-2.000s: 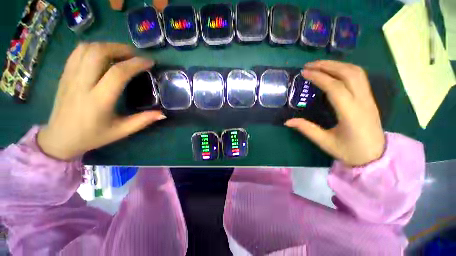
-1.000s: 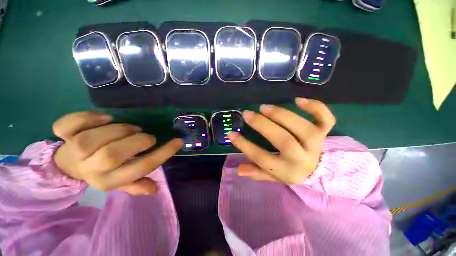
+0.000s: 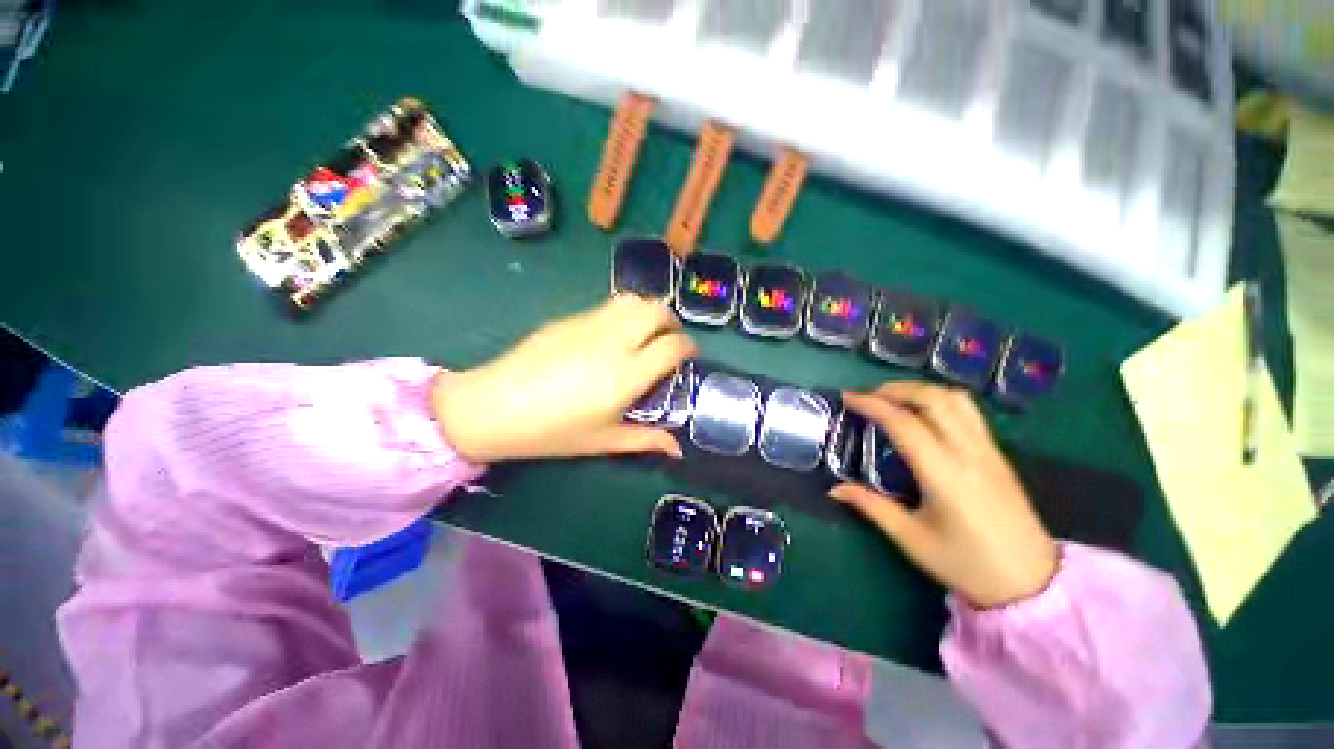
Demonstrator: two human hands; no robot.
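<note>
A row of several strapless smartwatches (image 3: 724,414) lies on a black bench pad (image 3: 1086,502). My left hand (image 3: 563,384) has thumb and fingers around the row's left end, partly hiding the watches there. My right hand (image 3: 951,483) has thumb and fingers around the right end, where the watches look tilted and dark. The middle faces are grey with bright reflections. Two watches with lit menu screens (image 3: 682,536) (image 3: 754,547) lie side by side near the bench edge, untouched.
Behind is a row of watches (image 3: 774,300), most showing coloured patterns. Orange-brown straps (image 3: 699,186) and a white blister tray (image 3: 863,176) lie farther back. A single watch (image 3: 519,198) and patterned pouch (image 3: 354,205) are back left. Yellow paper (image 3: 1214,454) with a pen (image 3: 1252,373) is right.
My hands have left the two near watches and moved up to the ends of the row on the pad. The view has widened and tilted, showing the tray and straps.
</note>
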